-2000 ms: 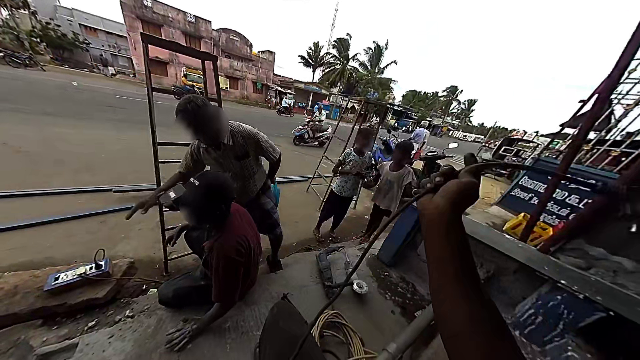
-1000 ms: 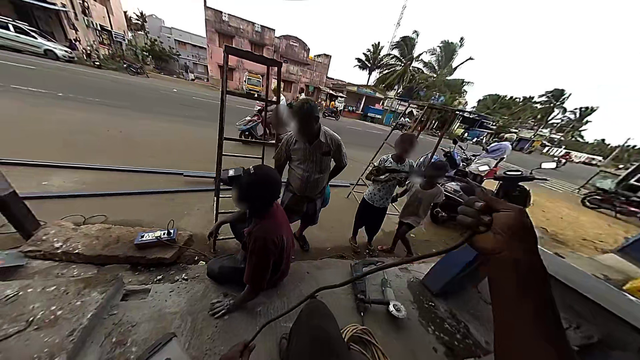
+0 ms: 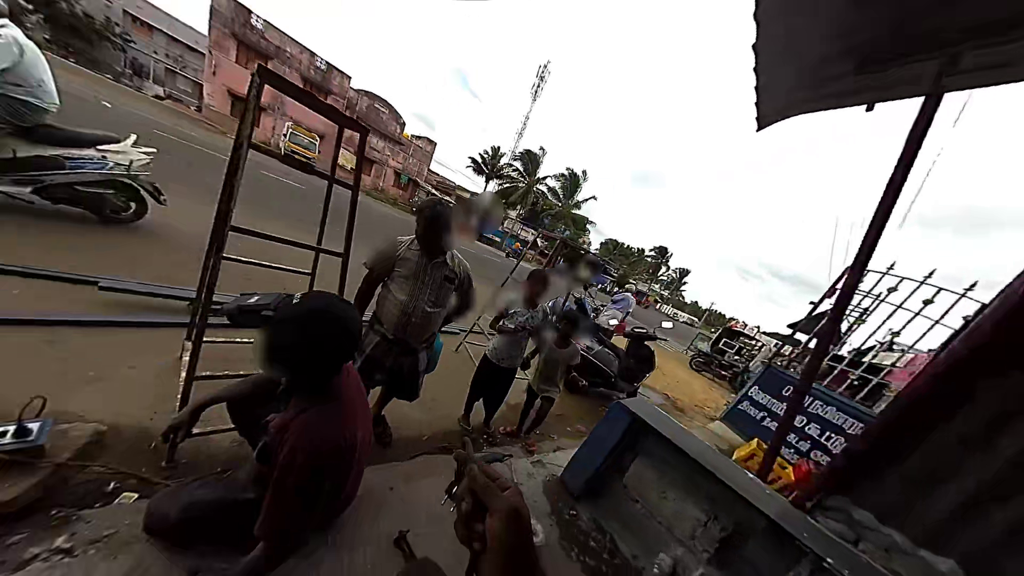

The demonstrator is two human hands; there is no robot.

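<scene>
My right hand (image 3: 492, 512) is low in the middle, its fingers pinched on what looks like a dark cable end (image 3: 453, 490) with thin tips sticking out to the left. Part of my left hand (image 3: 416, 560) shows at the bottom edge, left of the right hand; what it holds, if anything, cannot be told. Past the hands, a pale disc of a power tool (image 3: 538, 531) lies on the concrete, mostly hidden. A person in a dark red shirt (image 3: 320, 448) sits at the left, one hand near the foot of an upright rusty metal ladder frame (image 3: 216, 240).
A person in a striped shirt (image 3: 416, 292) and two smaller people stand beyond. A low concrete wall (image 3: 688, 448) runs along the right, near a blue signboard (image 3: 792, 412) and a slanted post (image 3: 856, 264). A power box (image 3: 24, 434) sits on a stone slab. Long metal bars (image 3: 96, 322) lie by the road.
My right hand, raised with a long dark cable before, is now lower and nearer the middle. The standing person has straightened from the earlier stoop. A motorcycle has come into view at the left.
</scene>
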